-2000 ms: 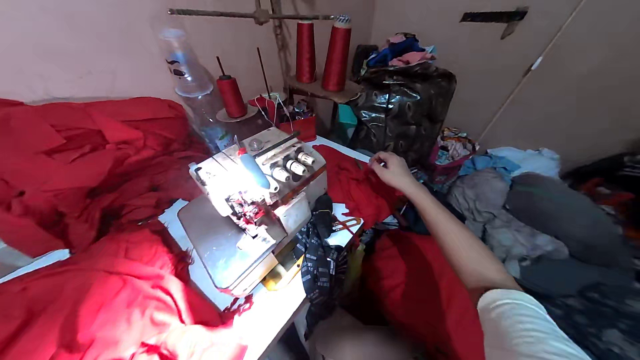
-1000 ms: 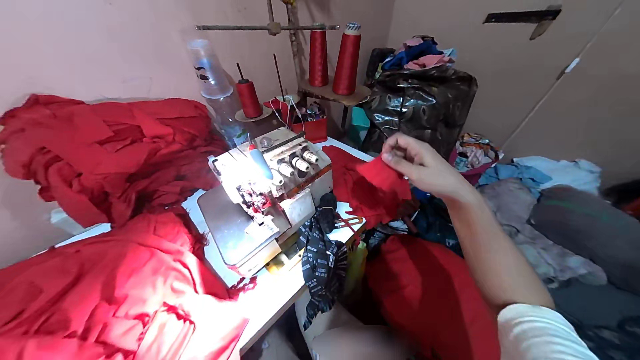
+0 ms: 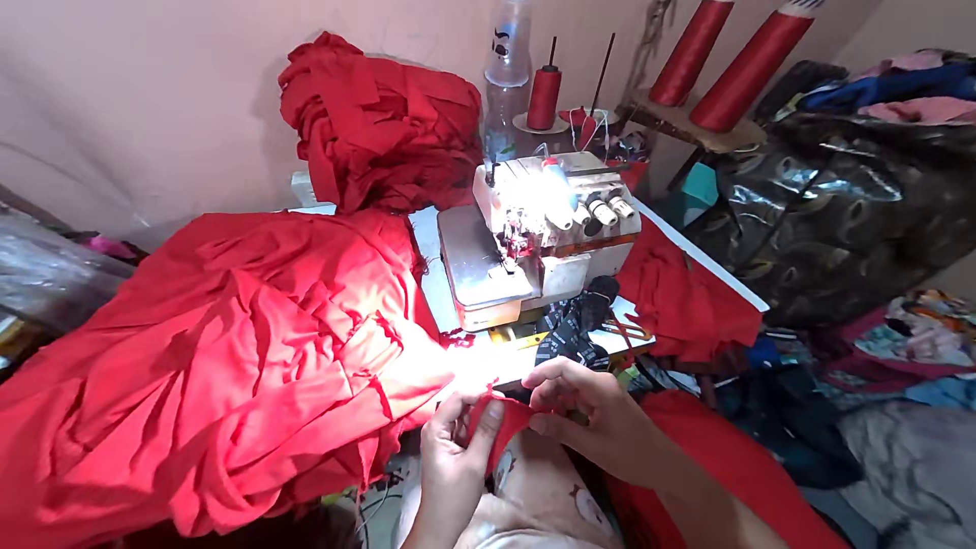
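My left hand (image 3: 460, 438) grips a small piece of red fabric (image 3: 503, 425) between thumb and fingers, just in front of the table's edge and above my lap. Close on its right, my right hand (image 3: 583, 412) touches the same piece with thumb and forefinger bent; whether it pinches the edge is unclear. Beyond the hands stands a white overlock sewing machine (image 3: 560, 206), its needle area brightly lit. A large heap of red fabric (image 3: 252, 358) lies to the left, and more red fabric (image 3: 686, 297) lies to the machine's right.
Another red fabric pile (image 3: 381, 122) rises behind the machine's left side. Red thread cones (image 3: 751, 69) stand on a wooden holder at back right. A patterned dark cloth (image 3: 576, 328) hangs over the table's front edge. A dark shiny bag (image 3: 831, 213) and heaped clothes (image 3: 923, 450) occupy the right.
My right hand has come from the red fabric right of the machine to the front of the table. My left hand has come into view, holding a red piece. The view has swung left.
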